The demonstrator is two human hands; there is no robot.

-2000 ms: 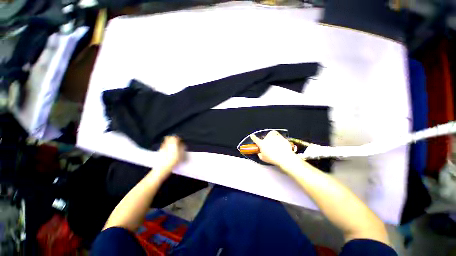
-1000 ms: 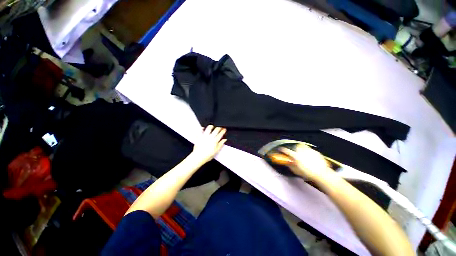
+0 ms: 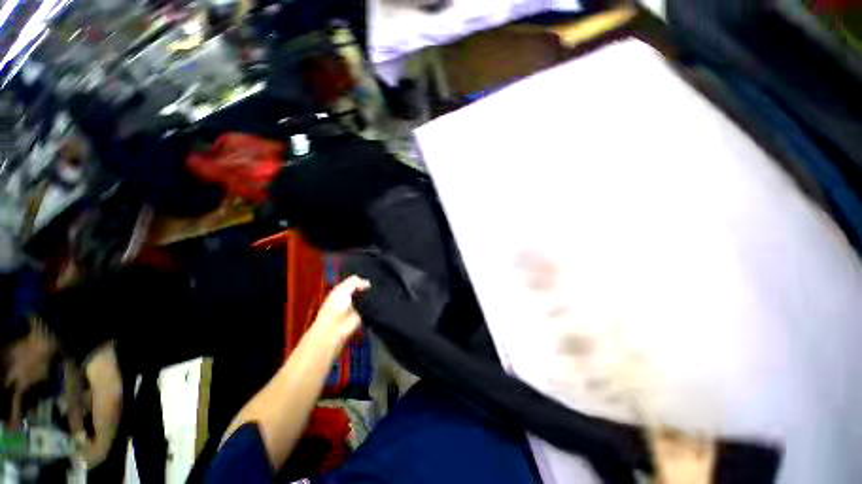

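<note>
My left hand (image 3: 345,301) is left of the table and grips black trousers (image 3: 473,371). The trousers stretch from that hand over the table's near edge to the lower right. My right hand (image 3: 682,461) is blurred and cut off by the bottom edge, beside the black cloth; its fingers and any hold are not clear. The white-covered pressing table (image 3: 652,217) shows faint brown stains. The iron does not show.
A black pile (image 3: 340,184) lies against the table's left side, with a red-orange crate (image 3: 301,284) below it. A red bundle (image 3: 236,163) lies farther left. A person (image 3: 102,383) is at the lower left. Dark cloth lines the table's far right side.
The view has swung left. My left hand has moved off the table with the trousers, which are drawn over the near edge. The iron is out of view.
</note>
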